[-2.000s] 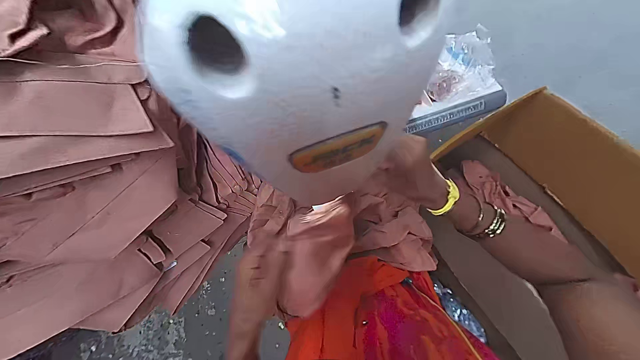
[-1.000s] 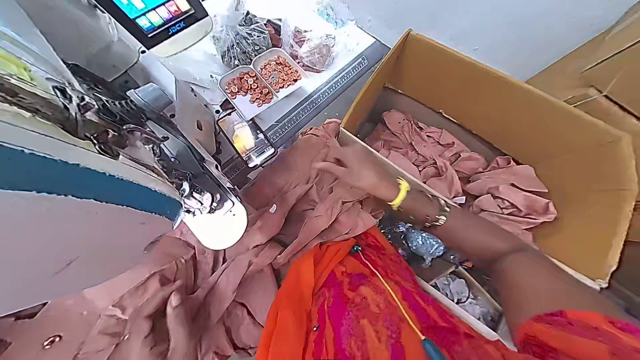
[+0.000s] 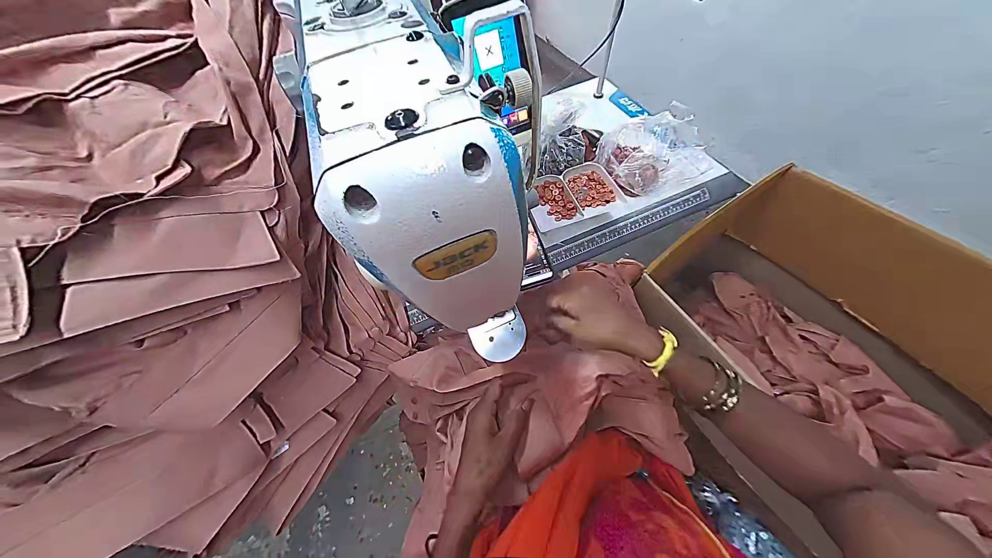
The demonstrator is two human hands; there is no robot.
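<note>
A Jack industrial sewing machine (image 3: 434, 209) stands in the middle, with pink-brown cloth (image 3: 566, 395) spread beneath its head. My left hand (image 3: 492, 434) lies on the cloth just below the machine's rounded white guard, its fingers slightly bent; whether it grips the cloth is unclear. To the right of the guard, my right hand (image 3: 589, 310) is closed on a bunch of the same cloth, fingers curled in. A yellow band and bangles circle that wrist. The needle area is hidden behind the machine head.
Stacked pink-brown fabric pieces (image 3: 178, 325) fill the left side. At the right, a cardboard box (image 3: 845, 240) holds crumpled cloth (image 3: 821, 364). Behind the machine are a divided tray of buttons (image 3: 593, 190), plastic bags (image 3: 651, 155) and a lit display panel (image 3: 496, 54).
The view has shifted strongly, bringing the machine's front and the left stacks back into sight. My left hand has come from the lower-left cloth to just below the guard.
</note>
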